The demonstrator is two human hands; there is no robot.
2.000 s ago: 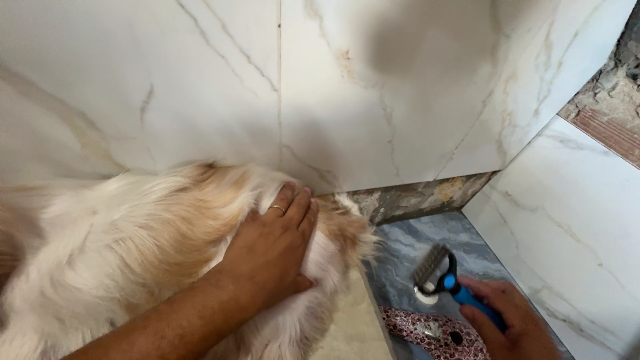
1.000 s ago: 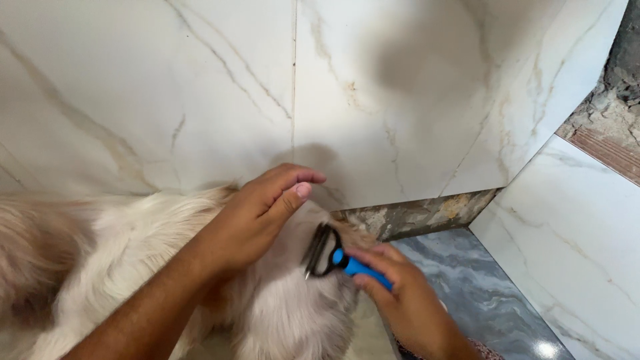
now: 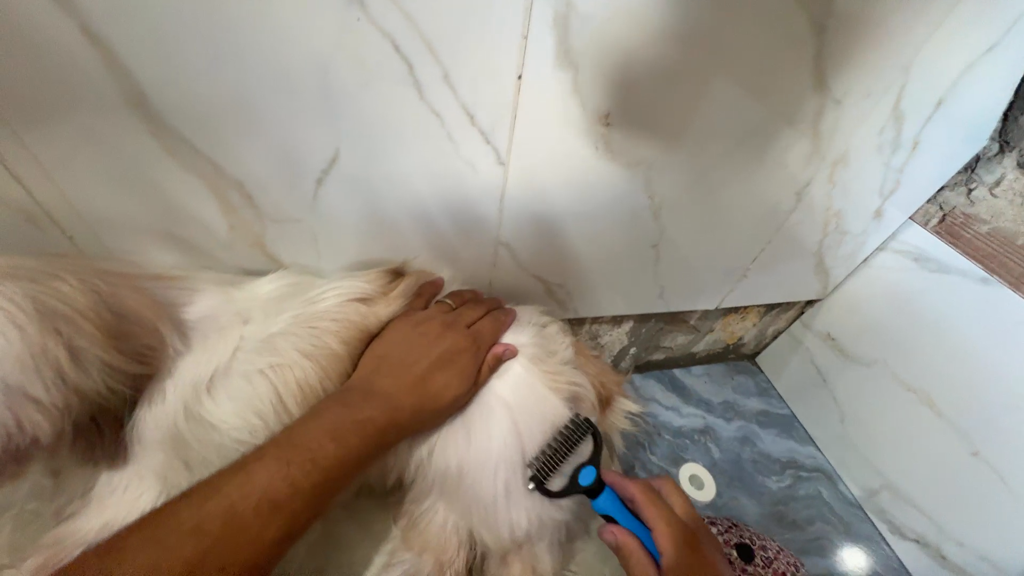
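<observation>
A long-haired cream and tan dog [image 3: 264, 352] stretches from the left edge to the middle, close against the wall. My left hand [image 3: 436, 352], with a ring on one finger, lies flat on the dog's coat, fingers pointing up and right. My right hand [image 3: 672, 520] holds the blue handle of a black and blue undercoat rake [image 3: 572, 464]. The rake's metal teeth are at the white fur right of my left hand; whether they press into it I cannot tell. The dog's face cannot be made out.
White marble-look wall tiles [image 3: 384, 144] rise behind the dog, with bare rough masonry [image 3: 688, 332] below their lower edge. Grey-blue marbled floor [image 3: 768, 424] carries a round white ring-shaped piece [image 3: 697, 482]. A red and white patterned item [image 3: 752, 548] lies beside my right hand.
Two seconds ago the rake was over the floor; it is now at the dog's fur. My left hand was tilted on edge one second ago and now lies flat on the coat.
</observation>
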